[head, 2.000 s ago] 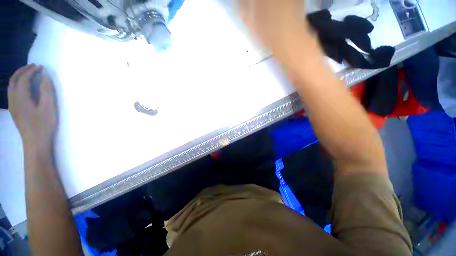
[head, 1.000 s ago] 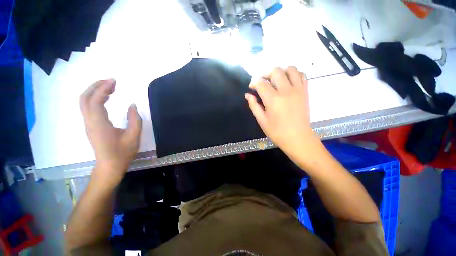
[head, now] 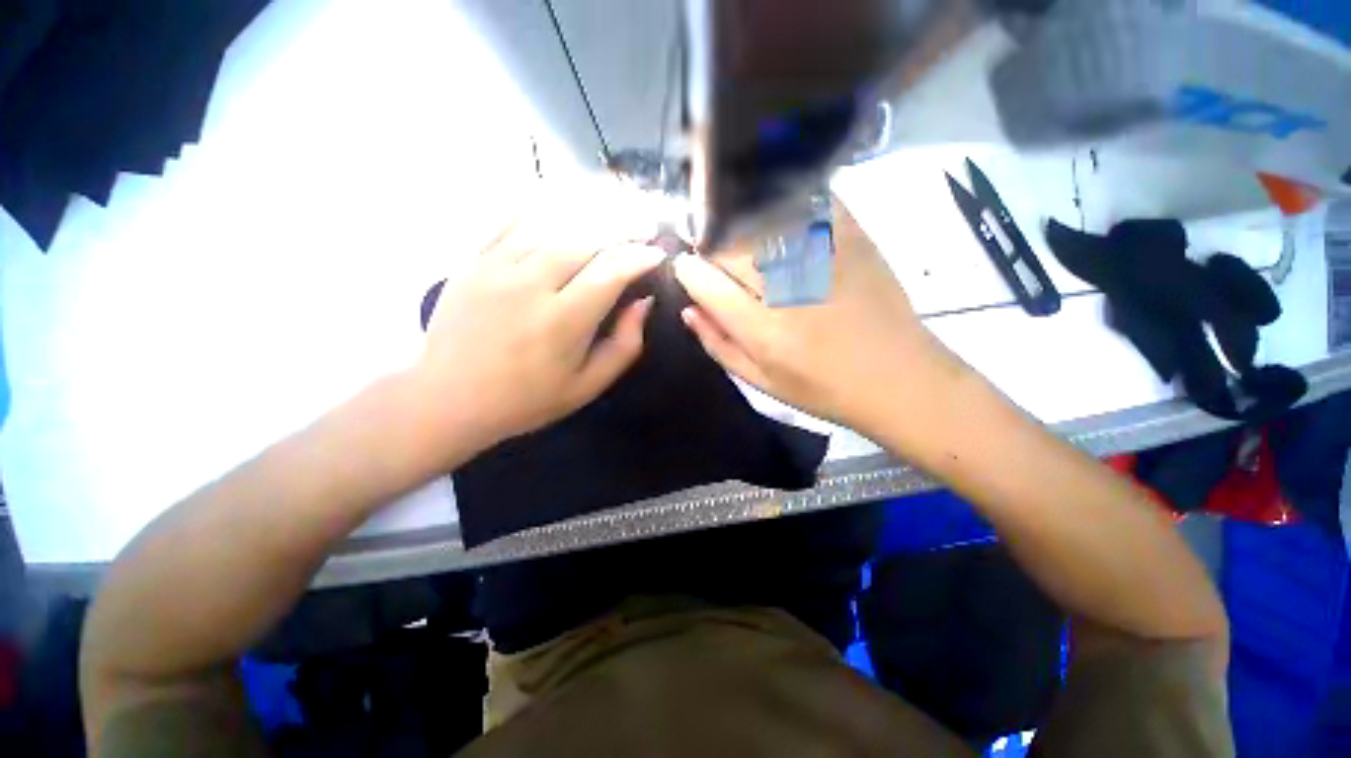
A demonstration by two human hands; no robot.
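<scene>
A black fabric panel (head: 622,430) lies on the white table under the sewing machine head (head: 726,133), its lower edge reaching the front ruler strip. My left hand (head: 541,326) rests on the panel's left part, thumb and fingertips pinching the cloth close to the needle area. My right hand (head: 800,326) is on the other side, its thumb and finger at the cloth edge, nearly touching the left fingertips. The presser foot and needle are washed out by glare and partly hidden behind the head and fingers.
Black thread snips (head: 1003,240) lie right of my right hand. A crumpled black cloth heap (head: 1185,314) is further right. A stack of black cut pieces (head: 104,89) is at the far left. The ruler strip (head: 711,512) runs along the table's front edge, with blue and red shapes below.
Both hands have come together near the needle and now hold the black panel, which has bunched and shifted. The view has moved closer to the machine head.
</scene>
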